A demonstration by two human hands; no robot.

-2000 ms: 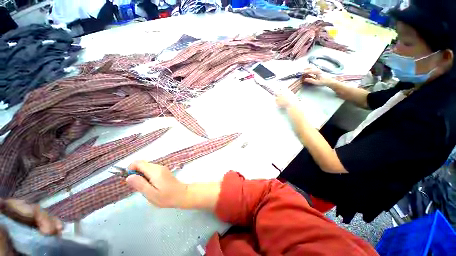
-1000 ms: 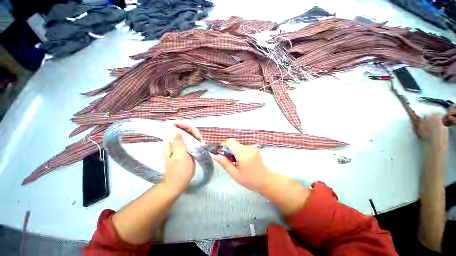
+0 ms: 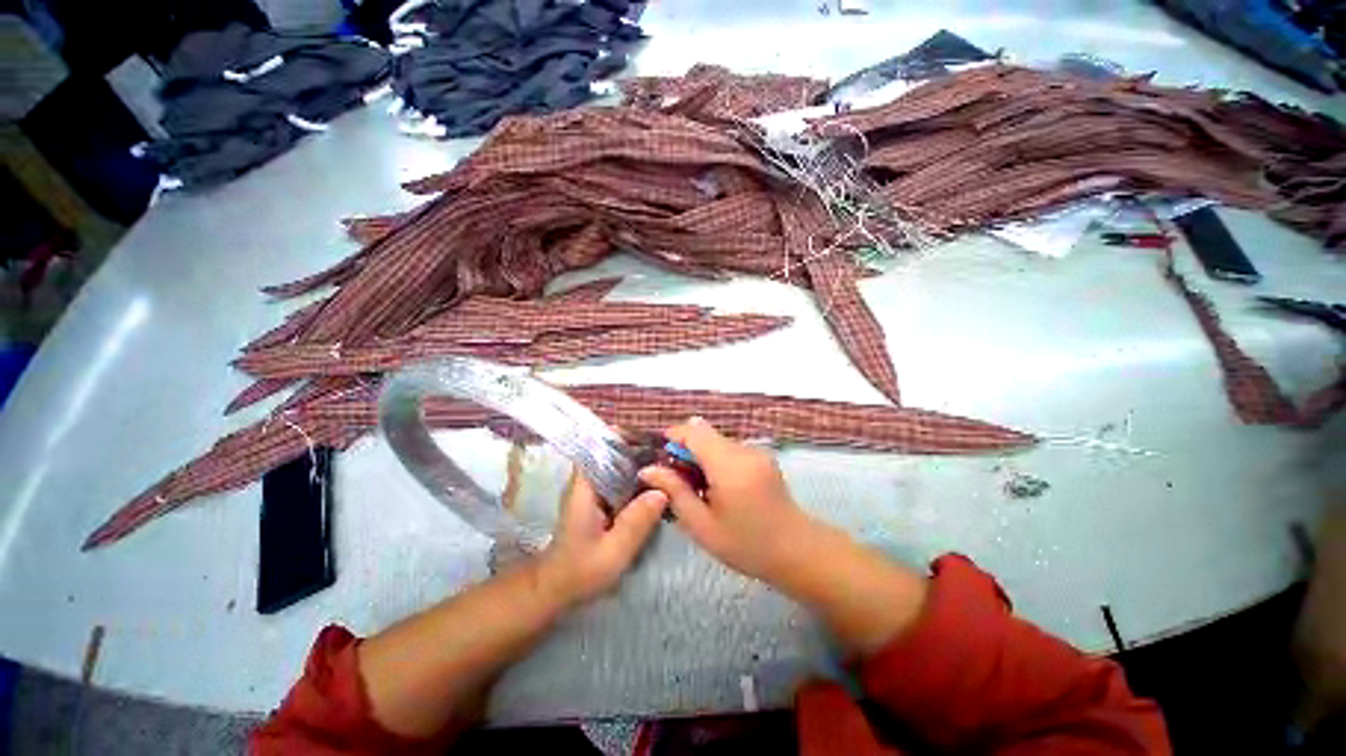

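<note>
A silver-grey coil of wire (image 3: 433, 461) is held up over the white table, tilted. My left hand (image 3: 598, 544) grips its right side, thumb pointing up to the right. My right hand (image 3: 738, 502) is closed around small snips (image 3: 682, 455) with blue and dark red handles, held against the right edge of the coil. The jaws of the snips are hard to make out. A long rust-brown checked strip (image 3: 827, 421) lies just behind both hands, its pointed end to the right.
A large heap of checked strips (image 3: 591, 177) spans the table (image 3: 443, 650), with whitish threads (image 3: 834, 185) in it. A black phone (image 3: 295, 532) lies left; another phone (image 3: 1216, 242) lies right. Dark garment pieces (image 3: 502, 59) lie at the back left. A blurred forearm (image 3: 1318, 635) shows at the right edge.
The coil has shifted right, and my left hand has moved down and right, closer to my right hand. The neighbour's hands have mostly left the right side, leaving a curved strip on the table.
</note>
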